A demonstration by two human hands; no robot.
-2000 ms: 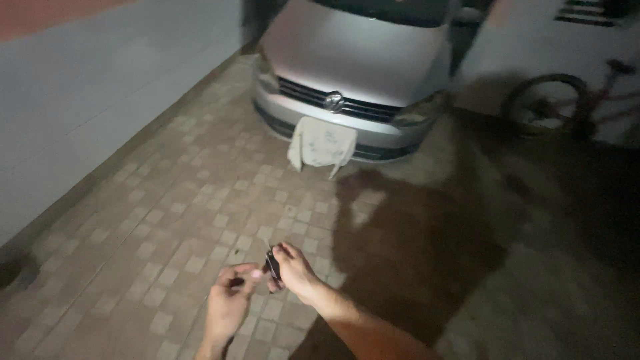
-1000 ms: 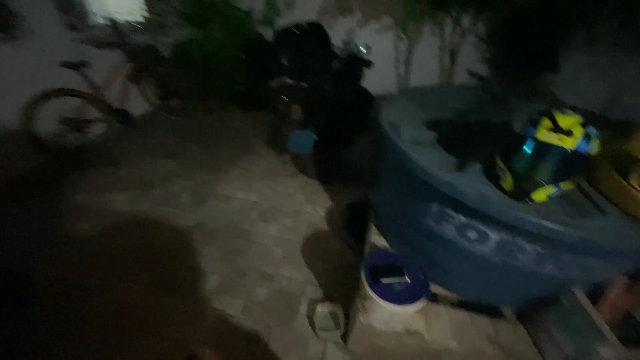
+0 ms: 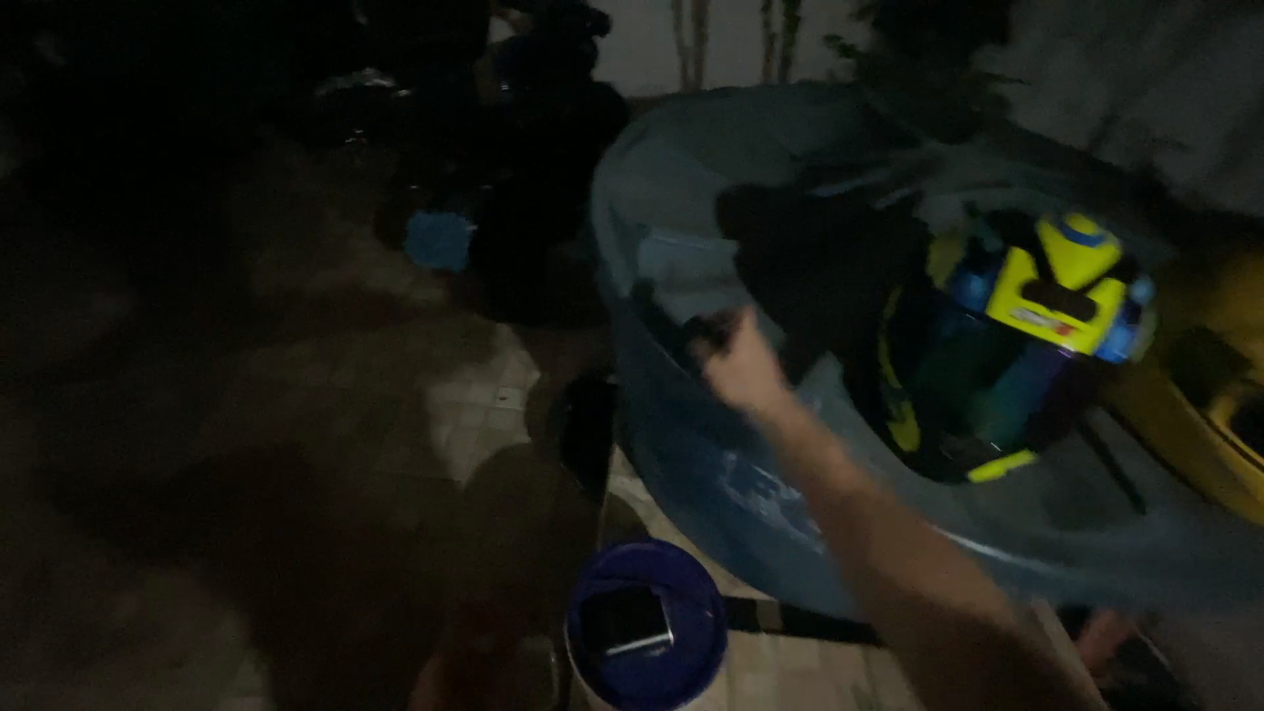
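Observation:
My right hand [image 3: 743, 363] reaches over the near left rim of a large blue plastic tank lid [image 3: 681, 148], its fingers closed around a small dark object [image 3: 707, 334]. Right of the hand a dark cloth [image 3: 829, 257] lies on the lid, beside a motorcycle helmet [image 3: 997, 365] in black, yellow and blue with a dark visor. A dim, blurred reddish shape [image 3: 479, 657] at the bottom edge may be my left hand; its fingers cannot be made out.
A bucket with a purple-blue lid [image 3: 691, 632] stands below the tank, a dark flat object [image 3: 624, 620] on top. A yellow item [image 3: 1200, 415] lies at the right. A dark motorcycle [image 3: 533, 128] with a light blue patch [image 3: 439, 240] stands at the back left, on paved floor [image 3: 484, 405].
The view has swung from the silver car to the tank. Both hands were together at a small dark object two seconds ago; now my right hand is over the tank's rim.

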